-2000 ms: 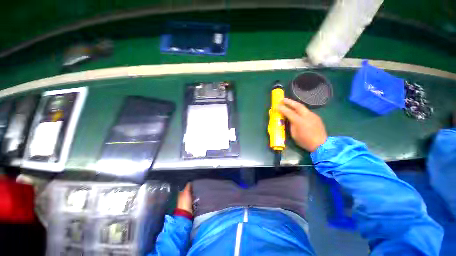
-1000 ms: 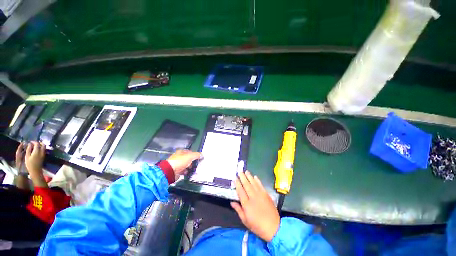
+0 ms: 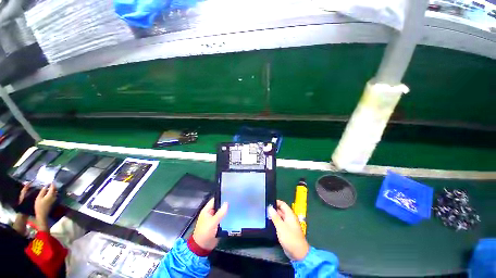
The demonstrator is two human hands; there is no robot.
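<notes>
An open-backed tablet assembly [image 3: 243,201] is held up over the bench edge, upright in view, with a mainboard [image 3: 247,156] at its top end and a large silvery battery below. My left hand [image 3: 208,224] grips its lower left edge, thumb on the front. My right hand [image 3: 288,228] grips its lower right edge. The yellow electric screwdriver [image 3: 301,203] lies on the bench just right of the tablet, its lower end partly hidden by my right hand.
Dark round dish [image 3: 336,191], blue screw box [image 3: 405,197] and loose hardware pile [image 3: 456,208] lie right. A dark flat piece [image 3: 177,210] and tablet on white frame [image 3: 121,187] lie left. Wrapped post [image 3: 367,127] stands behind. Blister tray [image 3: 117,256] is lower left. Another person's hands [image 3: 44,202] are far left.
Both hands have come to the tablet and lifted it off the bench. The right hand has left the screwdriver, which stays on the bench. The view has tilted up.
</notes>
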